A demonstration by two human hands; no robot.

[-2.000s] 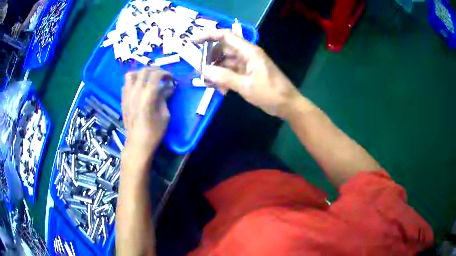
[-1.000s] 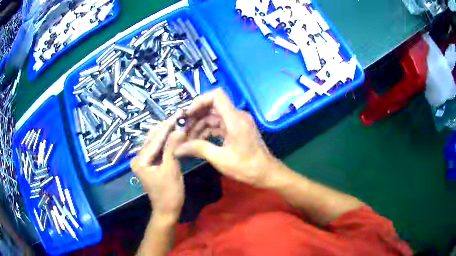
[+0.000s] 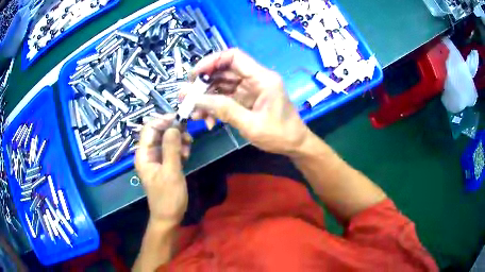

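Note:
My right hand (image 3: 239,101) holds a white tube (image 3: 192,96) with a dark upper end in its fingers, above the near right part of the middle tray (image 3: 98,179). My left hand (image 3: 164,159) is just below and to the left, its fingertips closed around a small dark and grey piece at the tube's lower end; most of this piece is hidden. The middle tray holds a heap of silver-grey metal tubes (image 3: 135,87). The right tray (image 3: 298,61) holds many white tubes (image 3: 332,48) along its right side.
The left tray (image 3: 85,239) holds scattered silver pieces. Another tray of white pieces (image 3: 58,24) stands farther off. A small ring (image 3: 135,180) lies on the bench edge. A red stool (image 3: 433,71) and a clear plastic bag (image 3: 458,79) are at the right.
My hands left the right tray for the middle tray, and the view turned. Since one second ago, the white tube has come into view between my hands, and my right hand has risen slightly.

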